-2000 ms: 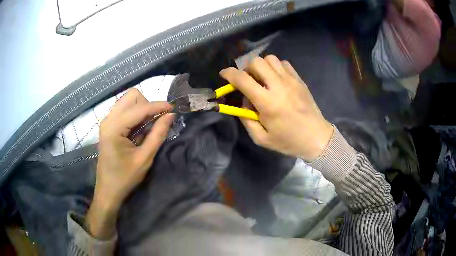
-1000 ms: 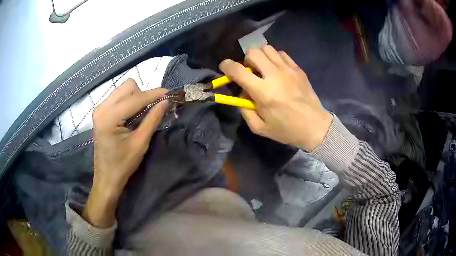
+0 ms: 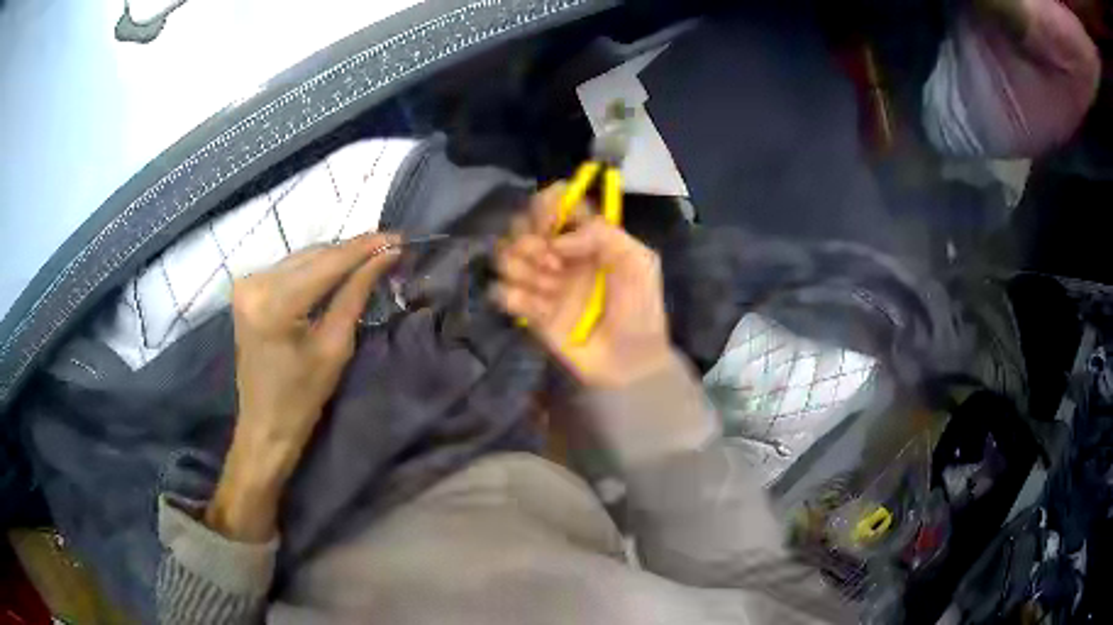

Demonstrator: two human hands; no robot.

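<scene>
My left hand (image 3: 299, 330) pinches the end of the zipper (image 3: 393, 244) between thumb and fingertips; most of the zipper is hidden by the hand. My right hand (image 3: 592, 287), blurred, is closed around the yellow handles of the cutting pliers (image 3: 607, 183). The pliers' jaws point up, away from the zipper. A thin line runs from my left fingertips toward my right fingers; I cannot tell whether the right fingers hold it. The dark grey garment (image 3: 403, 391) lies over the lap, its quilted white lining (image 3: 269, 232) showing behind my left hand.
The white table (image 3: 244, 49) with its grey taped edge (image 3: 305, 112) curves across the upper left. A pale scrap (image 3: 659, 159) lies behind the pliers. More quilted lining (image 3: 793, 379) shows at right. A pink and white bundle (image 3: 1013, 79) is at upper right. Bags and scraps are at lower right.
My right hand has moved the pliers off the zipper and turned them from pointing left to pointing up. The hand is now lower and nearer my left hand, which stays on the zipper.
</scene>
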